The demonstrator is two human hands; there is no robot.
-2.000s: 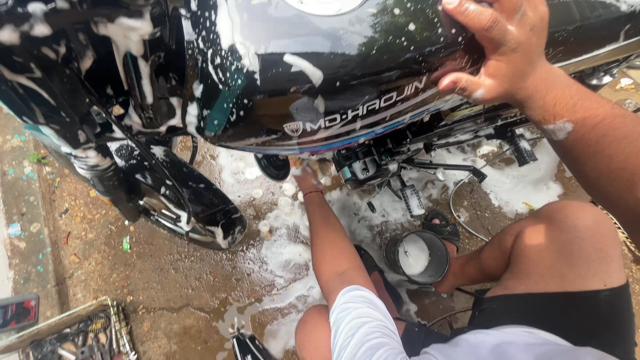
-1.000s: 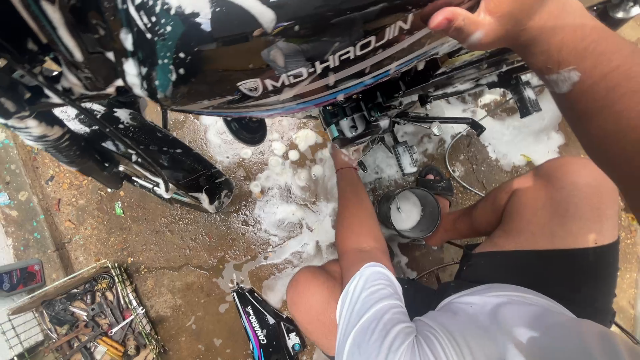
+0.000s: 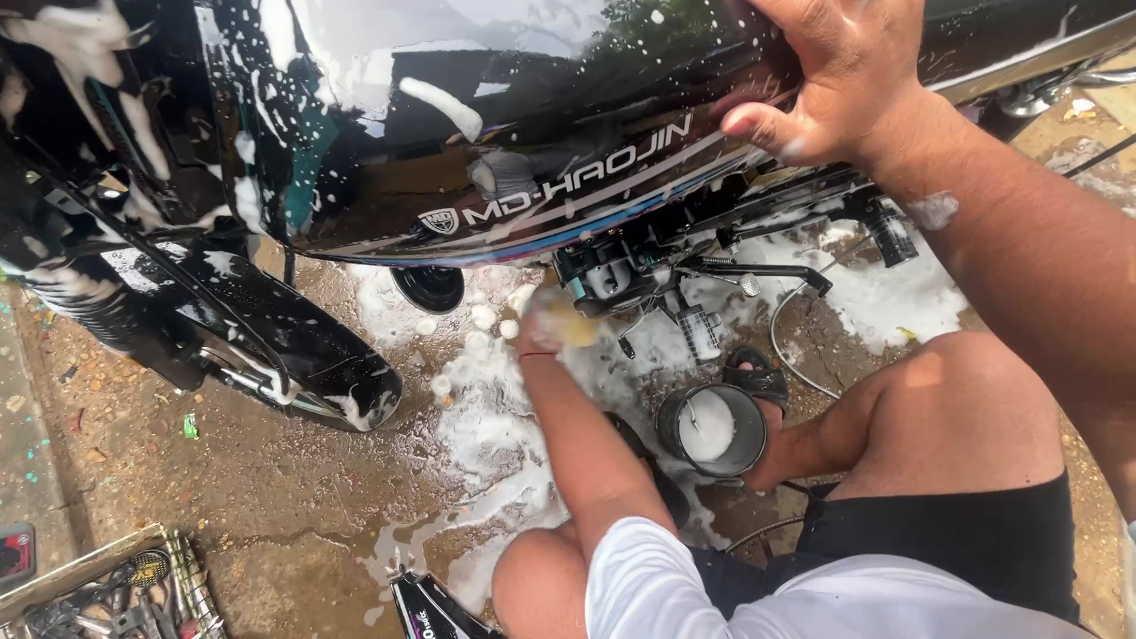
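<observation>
My right hand (image 3: 825, 80) rests with spread fingers on the upper side of a glossy black motorcycle fuel tank (image 3: 568, 115) flecked with foam. My left hand (image 3: 540, 327) reaches low beside the engine (image 3: 612, 275); it is blurred, with a yellowish thing, perhaps a sponge (image 3: 572, 321), at its fingers. A thin red band circles the left wrist. Below the engine, a dark bucket (image 3: 754, 435) of white suds stands by my sandalled foot. The black front fender (image 3: 311, 337) carries foam streaks.
White foam (image 3: 497, 417) covers much of the wet ground. A metal basket of tools (image 3: 200, 577) sits at lower left, near a red and black container (image 3: 16, 550). A black panel (image 3: 435, 608) lies at the bottom edge. A sandal (image 3: 754, 377) is on my foot.
My left hand has moved out from under the engine to its front side, where the yellowish thing now shows. My right hand stays at the tank. The view has shifted.
</observation>
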